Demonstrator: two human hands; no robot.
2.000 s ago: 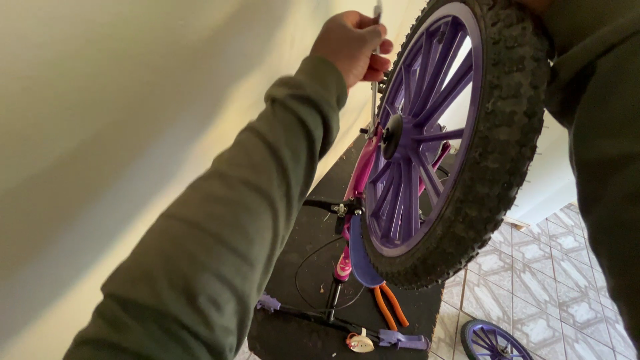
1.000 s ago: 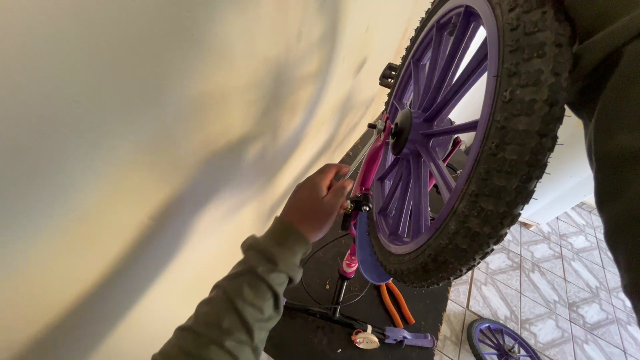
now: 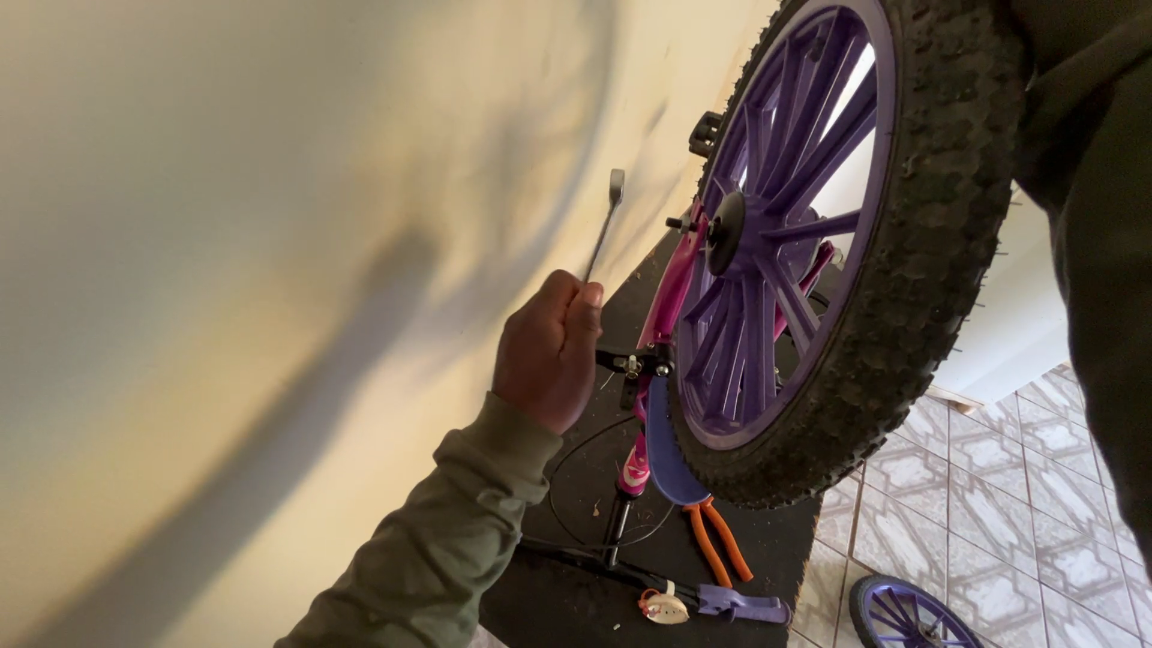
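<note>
My left hand (image 3: 551,351) is closed around the handle of a metal wrench (image 3: 605,225), whose head points up and stands apart from the bike. Right of it is the axle end (image 3: 681,223) at the pink fork (image 3: 673,283) of an upturned bicycle. The front wheel has a purple spoked rim (image 3: 846,220) and a knobby black tyre (image 3: 945,234). A blue mudguard (image 3: 670,450) and a brake arm (image 3: 630,363) sit below the fork. My right hand is hidden; only a dark sleeve shows at the upper right.
Orange-handled pliers (image 3: 717,540) lie on the black tabletop (image 3: 576,594) beside the handlebar with its purple grip (image 3: 742,605). A wall runs along the left. A small purple wheel (image 3: 909,616) lies on the tiled floor (image 3: 990,504). A pedal (image 3: 705,133) sticks out behind the tyre.
My left hand, which held the wrench up at the axle two seconds ago, came down beside the fork. Now the wrench is clear of the axle, over to its left.
</note>
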